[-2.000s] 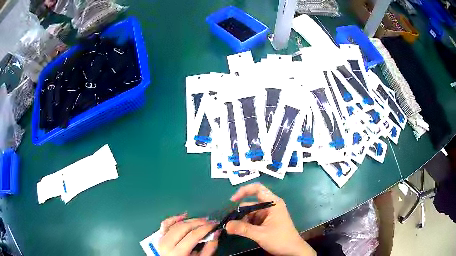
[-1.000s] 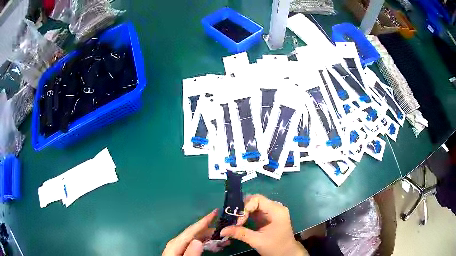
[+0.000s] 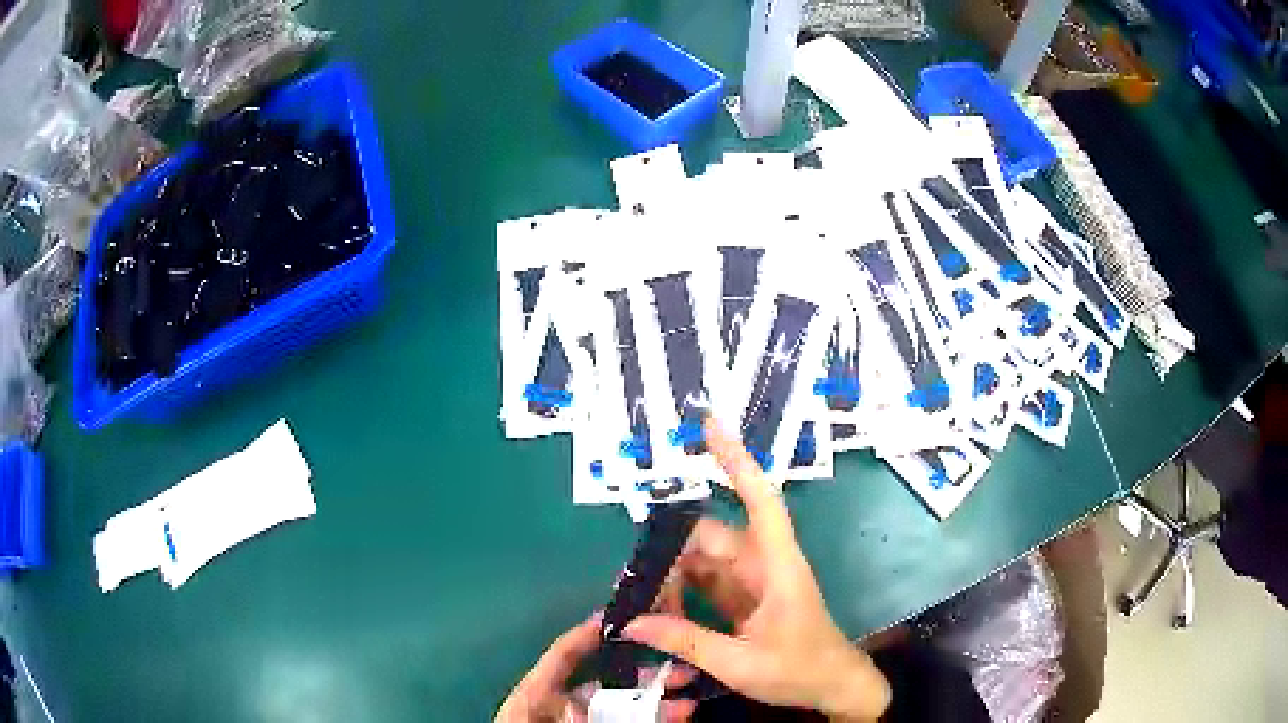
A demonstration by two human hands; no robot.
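A black strap (image 3: 654, 559) stands tilted between my hands at the bottom centre. My right hand (image 3: 756, 600) grips it between thumb and fingers, with the index finger extended toward the filled sleeves. My left hand (image 3: 562, 681), partly cut off by the bottom edge, holds a white sleeve (image 3: 626, 705) at the strap's lower end. How far the strap is inside cannot be told. Filled sleeves (image 3: 688, 339) lie in an overlapping heap beyond my hands. Empty sleeves (image 3: 233, 506) lie in a small stack at the left.
A large blue bin (image 3: 233, 339) of black straps stands at the left. A small blue bin (image 3: 640, 120) is at the back centre, beside a white post (image 3: 770, 71). Another blue bin (image 3: 989, 106) is beyond the heap. Clear bags (image 3: 240, 57) lie at the back left.
The strap was turned from nearly flat to upright, then tilted right. The white sleeve now shows at its lower end. My right index finger has extended. The view has shifted slightly.
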